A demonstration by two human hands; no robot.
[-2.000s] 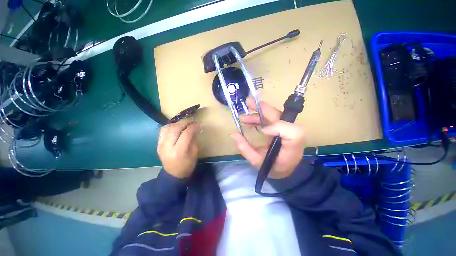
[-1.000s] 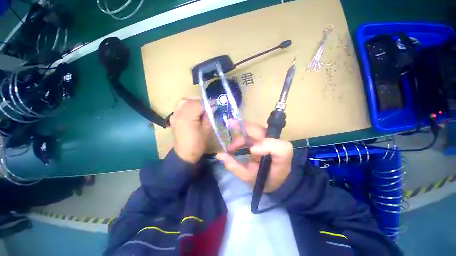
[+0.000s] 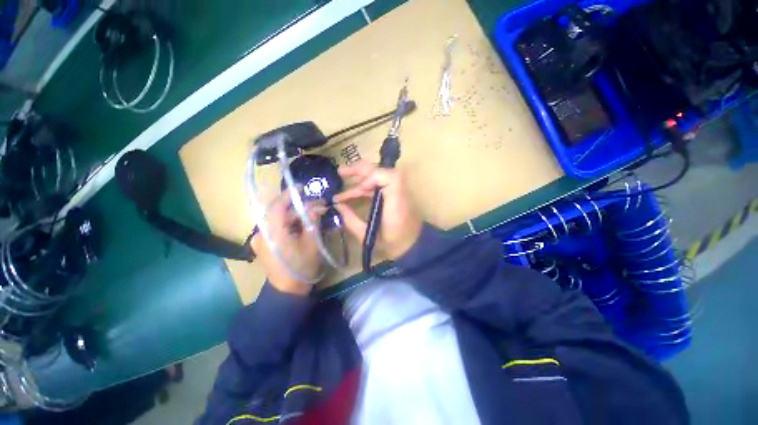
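A round black ear cup (image 3: 316,184) with a pale centre lies on the tan cardboard, with silvery hoops (image 3: 259,195) arching towards me. A black side block (image 3: 291,139) and a thin boom microphone (image 3: 366,122) are at its far side. My left hand (image 3: 287,249) is at the near side of the cup, among the hoops, its fingers on a small dark piece, partly hidden. My right hand (image 3: 389,212) holds the black soldering iron (image 3: 389,153), tip pointing away, while its fingertips reach to the cup edge. A soft black band (image 3: 187,235) runs from my left hand to a round cup.
A silvery wire bundle (image 3: 446,83) and dark specks lie on the cardboard (image 3: 499,166). A blue tray (image 3: 573,166) of black parts is at the right. Blue bins (image 3: 615,282) with hoops are below the bench edge. Headsets with hoops (image 3: 50,241) are heaped at the left.
The view has turned and shifted. My left hand has come from beside the headset to the cup. My right fingertips have moved up from the hoops' near ends to the cup edge, still holding the iron.
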